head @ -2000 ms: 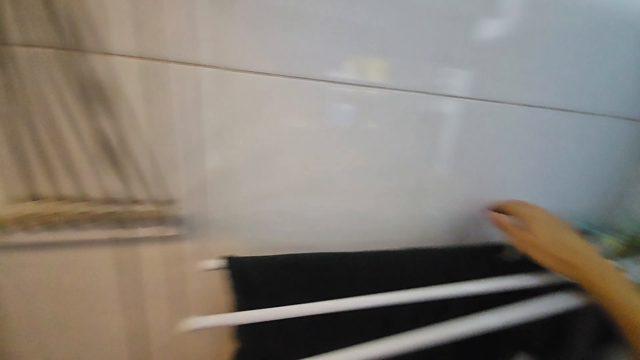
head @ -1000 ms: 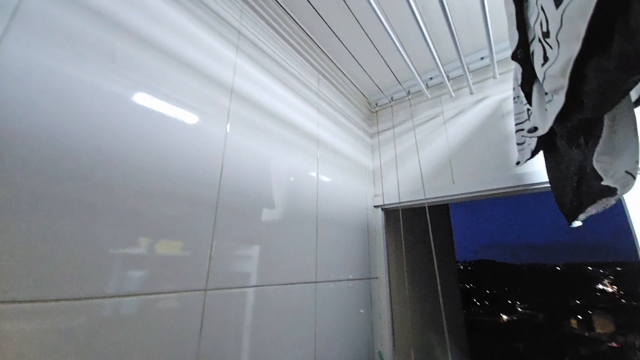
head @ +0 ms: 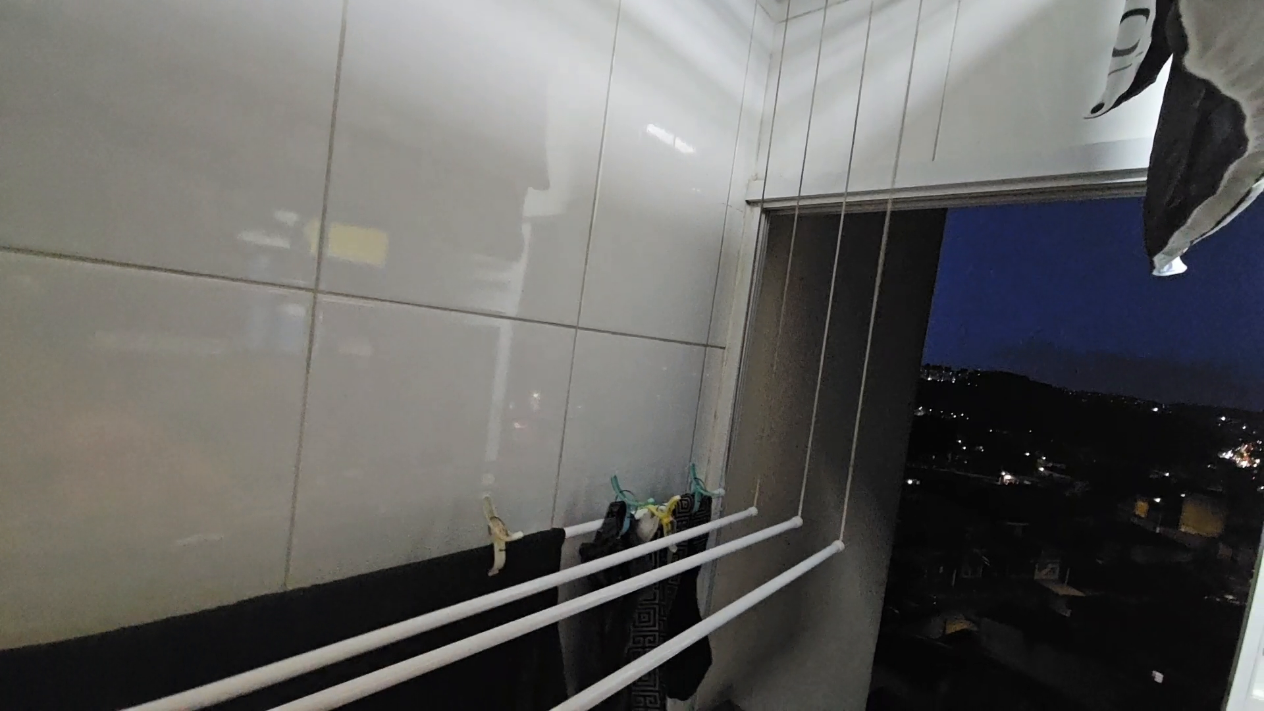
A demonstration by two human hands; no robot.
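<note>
Neither of my hands shows in the head view. A black cloth (head: 415,612) hangs over the rod nearest the tiled wall, with a cream clothespin (head: 497,538) on its top edge. Farther along that rod hang small dark garments (head: 647,602), one with a patterned band. Teal clothespins (head: 699,486) and a yellow clothespin (head: 668,512) stand at their tops. Several white drying-rack rods (head: 731,624) run toward the window, held by thin cords (head: 869,326).
A tiled wall (head: 444,415) stands at the left. A window (head: 1066,444) at the right looks onto a night view with lights. At the upper right hangs a black and white cloth (head: 1200,138).
The hand seen two seconds ago at the right, by the black cloth, is out of view. The view swung up toward the ceiling, then came down to the lowered rods.
</note>
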